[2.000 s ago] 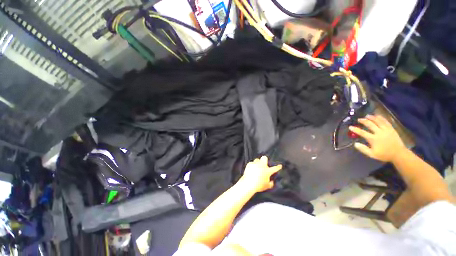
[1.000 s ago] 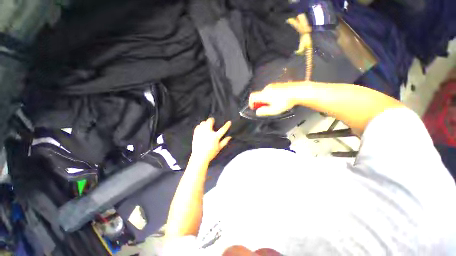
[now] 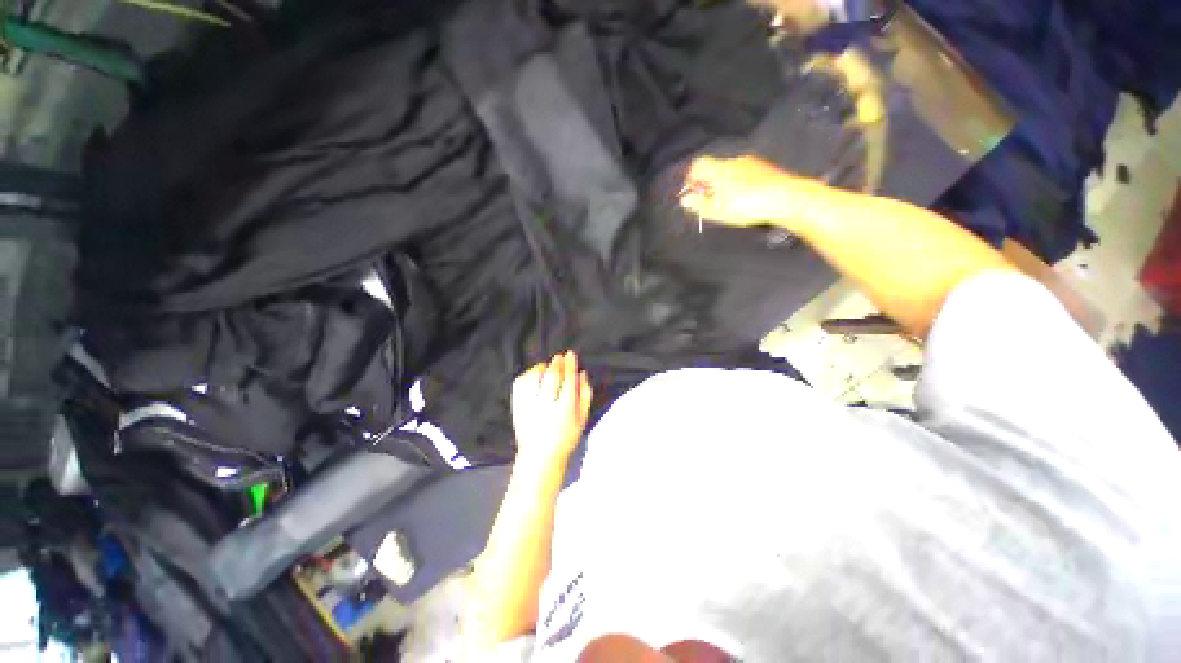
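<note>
The black garment [image 3: 479, 292] lies spread and wrinkled over the table, with white stripe bands at its left part. My left hand [image 3: 553, 395] rests at the garment's near edge, fingers extended, with no grip visible. My right hand [image 3: 725, 192] is closed around the handle of the steam iron [image 3: 696, 191], of which a reddish spot shows; the rest is blurred and mostly hidden by the hand. The iron is over the right part of the cloth. The tan-yellow steam hose [image 3: 872, 130] hangs blurred to the right of the hand.
A grey padded bar [image 3: 311, 512] lies at the near left, with a whitish piece [image 3: 394, 558] beside it and a green tag [image 3: 259, 497] behind it. A tan-brown board [image 3: 952, 84] is at the table's right end. Navy cloth [image 3: 1049, 117] is heaped beyond it.
My right hand first took the iron at the right and brought it near the left hand; it has since moved away from me. My left hand has moved back to the near edge.
</note>
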